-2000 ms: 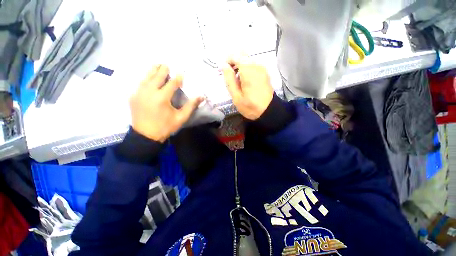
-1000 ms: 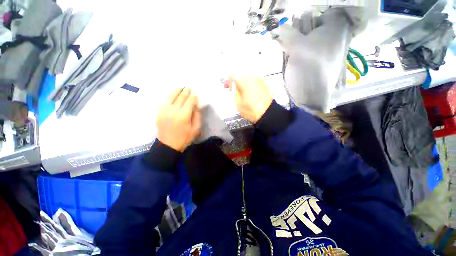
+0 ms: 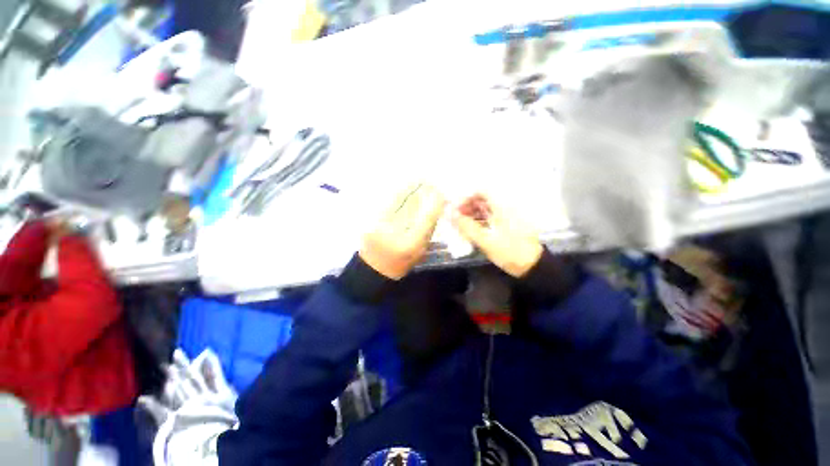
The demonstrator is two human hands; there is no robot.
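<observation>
My left hand [image 3: 403, 229] and my right hand [image 3: 502, 235] are close together at the front edge of the white table, fingertips almost meeting. A small pale bit, maybe a cut piece [image 3: 451, 240], shows between them. It is washed out and blurred, so I cannot tell which hand grips it. The stack of grey cut pieces [image 3: 284, 170] lies left of my hands, with a small dark label [image 3: 329, 188] beside it. Small metal parts of the needle area [image 3: 528, 93] show beyond my hands.
A grey fabric pile [image 3: 628, 155] drapes over the table edge at right. Scissors [image 3: 710, 170] and dark snips [image 3: 774, 157] lie beyond it. A blue crate [image 3: 238, 335] with whitish pieces [image 3: 196, 410] is below left. A person in red [image 3: 68, 319] is at far left.
The view has swung left, bringing the person in red into sight. My hands have come closer together. The grey piece seen by my left hand earlier is no longer clearly visible.
</observation>
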